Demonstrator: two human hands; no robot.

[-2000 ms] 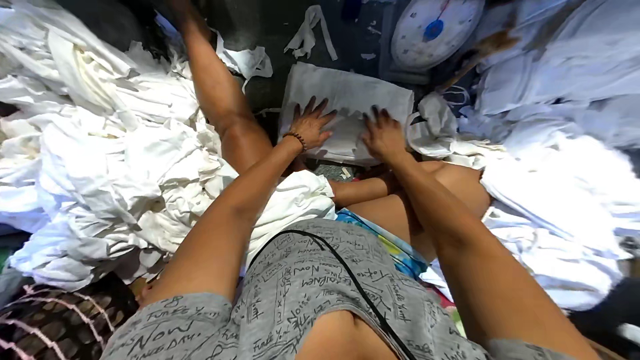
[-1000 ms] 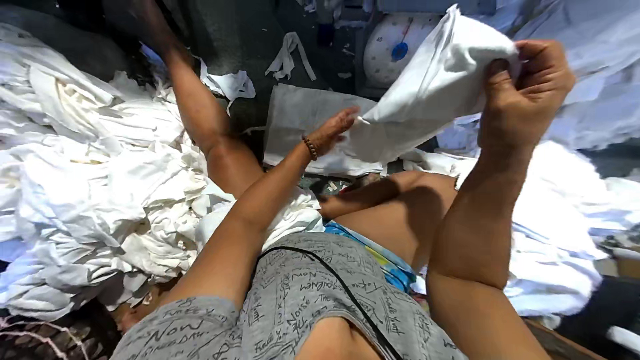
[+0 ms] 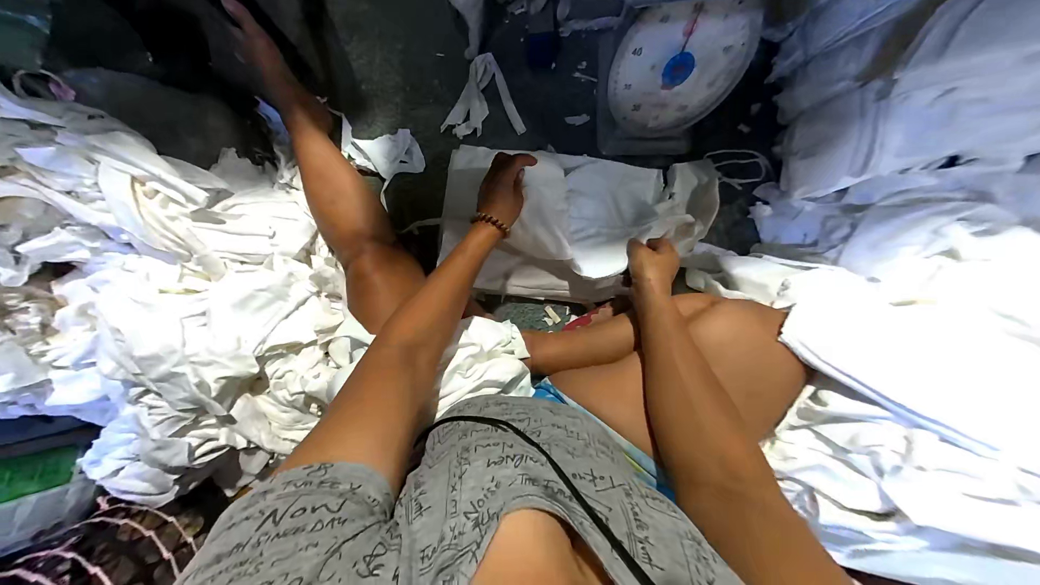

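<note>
A piece of white cloth (image 3: 609, 211) is stretched between my two hands, over a flat stack of white cloth (image 3: 465, 203) on the floor in front of me. My left hand (image 3: 505, 188), with a beaded bracelet at the wrist, grips the cloth's upper left part. At its lower right edge, my right hand (image 3: 652, 260) is closed on the cloth in a fist. Crumpled white fabric lies at the right end of the stack.
Loose white cloths (image 3: 203, 309) are heaped on the left, and more white cloth (image 3: 918, 341) is piled on the right. A dial scale (image 3: 682, 69) stands beyond the stack. Cloth strips (image 3: 483, 97) lie on the dark floor. My bent legs flank the stack.
My right hand has come down and inward from its raised position, bringing the cloth over the stack. Two seconds ago both hands lay spread flat on the stack.
</note>
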